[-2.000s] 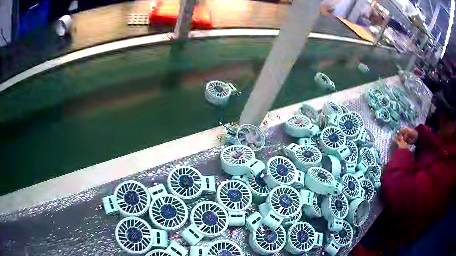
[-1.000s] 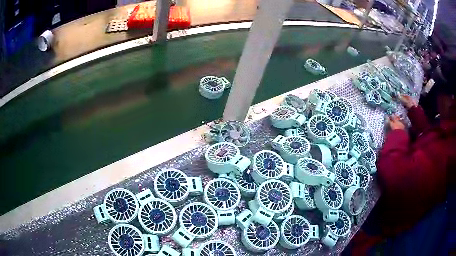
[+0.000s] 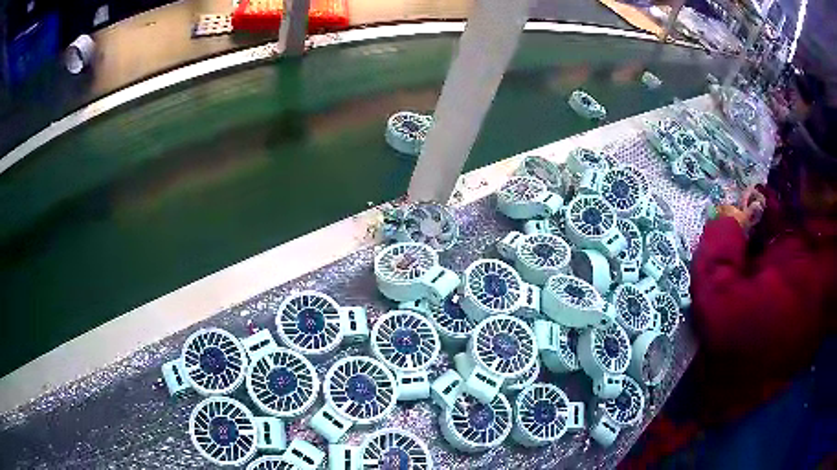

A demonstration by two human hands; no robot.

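Neither of my hands is in the picture. Nearest in front of me, several pale teal fan heads (image 3: 282, 382) lie on the silvery bubble-wrap-covered bench (image 3: 110, 404). They have white spoked grilles, dark blue centres and short square necks, and are heaped closer together toward the right. An open teal housing ring (image 3: 651, 359) with no spokes leans at the pile's right edge. A loose fan part with visible blades (image 3: 429, 226) lies near the belt rail, at the foot of a pale post (image 3: 465, 106).
The green conveyor belt (image 3: 184, 207) carries a few fan heads (image 3: 407, 131). Its white rail (image 3: 220, 280) borders the bench. A person in a dark red sleeve (image 3: 725, 266) sits at the right, hands near a farther fan pile (image 3: 684, 151). A red tray (image 3: 317, 13) lies beyond the belt.
The view has shifted, so the bench and post sit farther left and higher than in the first frame. The other person's hands have moved from the far pile back toward their body.
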